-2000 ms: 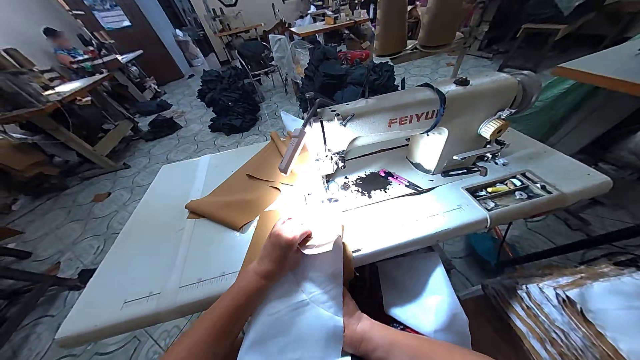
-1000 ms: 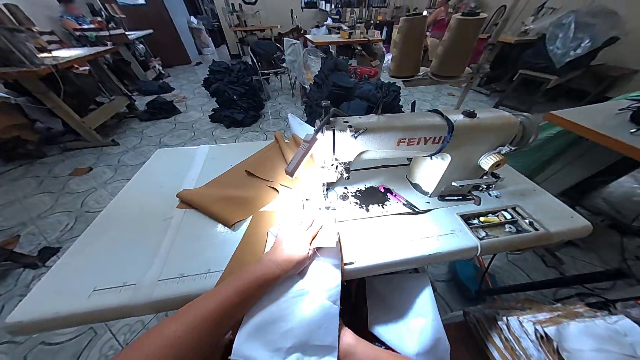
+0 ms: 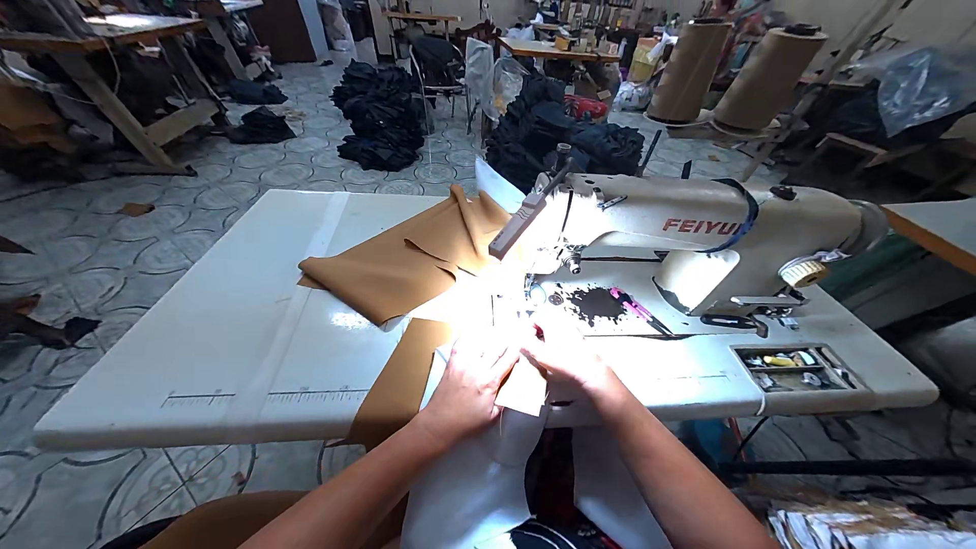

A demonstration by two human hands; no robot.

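Note:
Under the glaring lamp of a FEIYUE sewing machine, my left hand presses on pale fabric just in front of the needle area. My right hand is beside it, its fingers pinching the edge of a small light piece; glare washes out the fingertips and the needle. White fabric hangs from the hands over the table edge to the lap. Brown fabric lies folded left of the machine head, and a brown strip runs over the front edge. A pink-handled tool lies on the machine bed.
The white tabletop bears printed rulers. A recessed tray of small items is at right. Two large thread cones stand behind. Dark fabric piles lie on the tiled floor. Stacked pale pieces are at lower right.
My right hand has come up from below the table edge to the needle area beside my left hand. The view has shifted somewhat.

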